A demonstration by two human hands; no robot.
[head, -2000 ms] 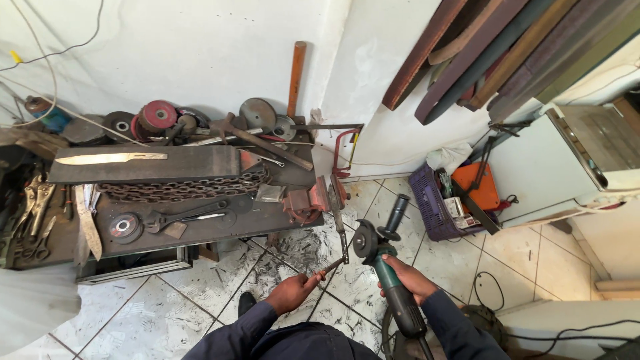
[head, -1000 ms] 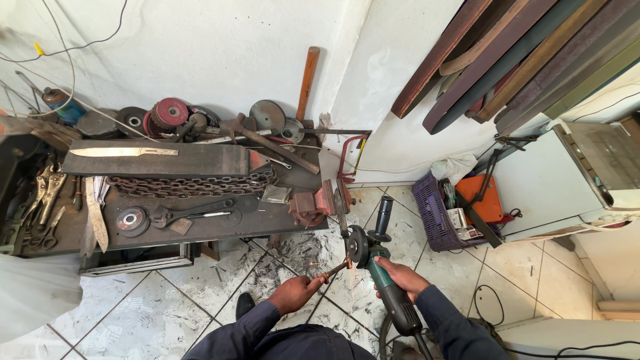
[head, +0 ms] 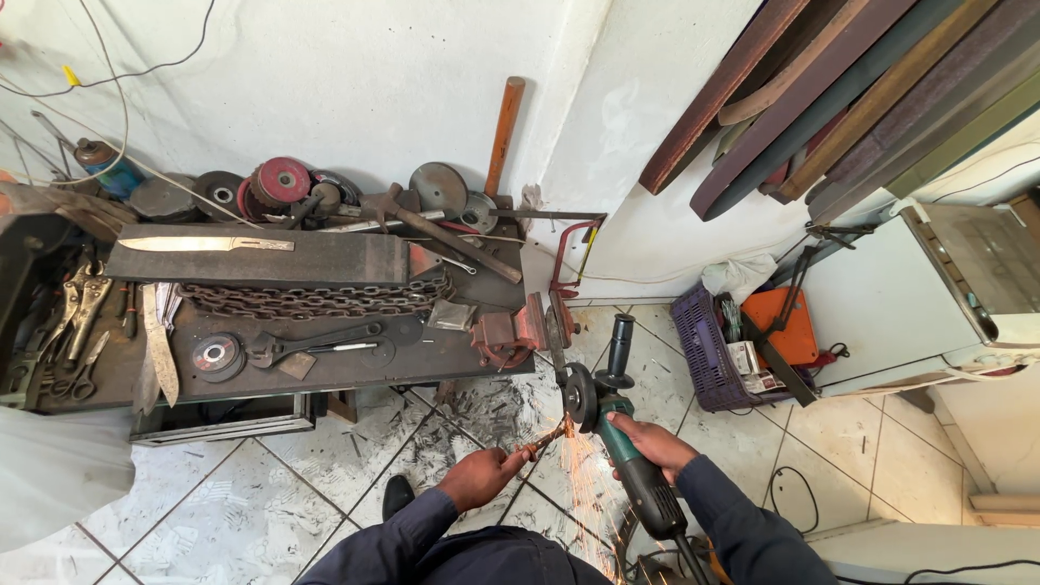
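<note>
My right hand (head: 656, 445) grips the green and black body of an angle grinder (head: 624, 443), whose black side handle points up and away from me. My left hand (head: 481, 478) holds a thin tool with a brownish handle (head: 532, 448); its tip meets the lower edge of the grinder's disc (head: 580, 397). Orange sparks (head: 589, 496) stream down from that contact toward the floor. Just beyond the disc, a red bench vise (head: 516, 331) at the bench corner has a flat metal piece (head: 556, 333) in its jaws. The exact kind of tool in my left hand cannot be told.
The workbench (head: 439, 370) at left bears a knife blank (head: 203, 244), chains (head: 317, 299), a hammer (head: 447, 236), an adjustable wrench (head: 313, 341) and grinding discs. A purple crate (head: 707, 357) stands on the floor at right, below hanging abrasive belts (head: 804, 106). A cord trails from the grinder.
Two seconds ago the tool's tip was left of the disc with no sparks showing; now it touches the disc and sparks pour down. My left hand has moved a little toward the grinder.
</note>
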